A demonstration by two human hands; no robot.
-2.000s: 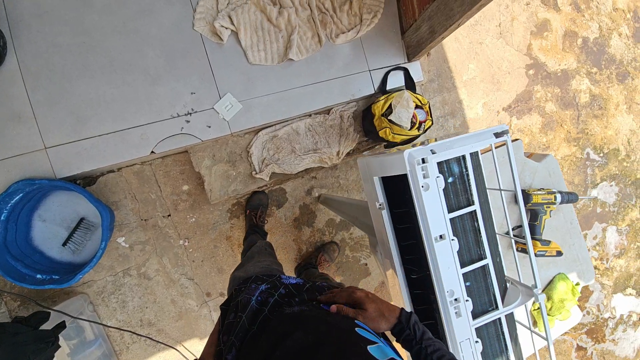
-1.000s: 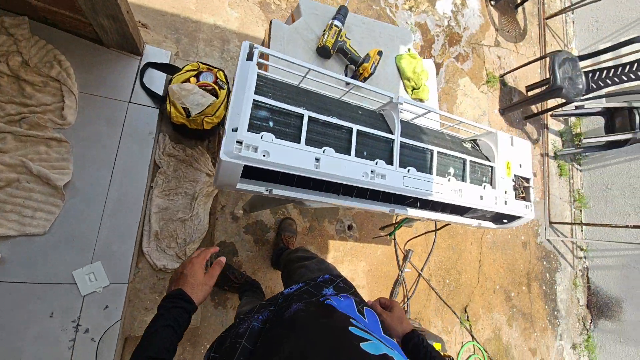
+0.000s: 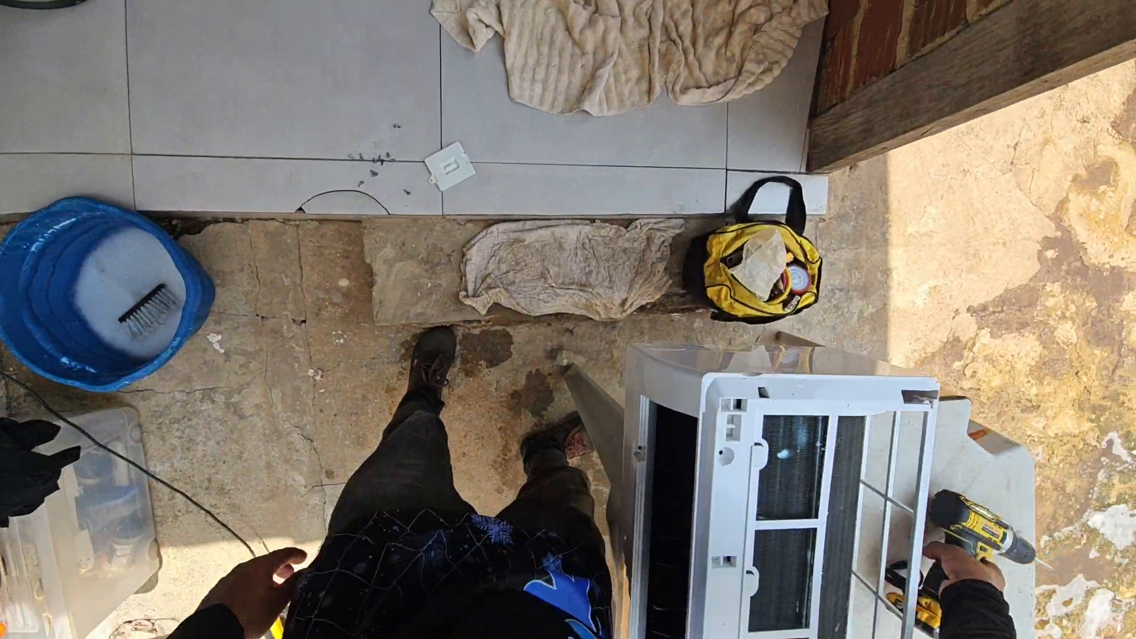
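Observation:
At the lower right, my right hand (image 3: 964,566) is closed round the handle of a yellow and black cordless drill (image 3: 981,525), whose thin bit points right over a pale table (image 3: 998,470). Left of the drill stands the white indoor unit of a split air conditioner (image 3: 728,515), its front frame and dark fins showing and its near end cut off by the view's bottom edge. My left hand (image 3: 257,590) hangs at the lower left beside my leg, fingers loosely bent, with nothing seen in it.
A blue basin (image 3: 191,306) holds suds and a brush (image 3: 149,309). Below it are a clear plastic box (image 3: 124,532) and a cable (image 3: 146,470). Ahead lie a rag (image 3: 572,266), a yellow tool bag (image 3: 763,297), a tiled step (image 3: 586,191) and a blanket (image 3: 612,62). A wooden beam (image 3: 967,80) is upper right.
The view has swung left. My right hand, by my waist a second ago, is now on the drill, which lay on the table in the earlier frames.

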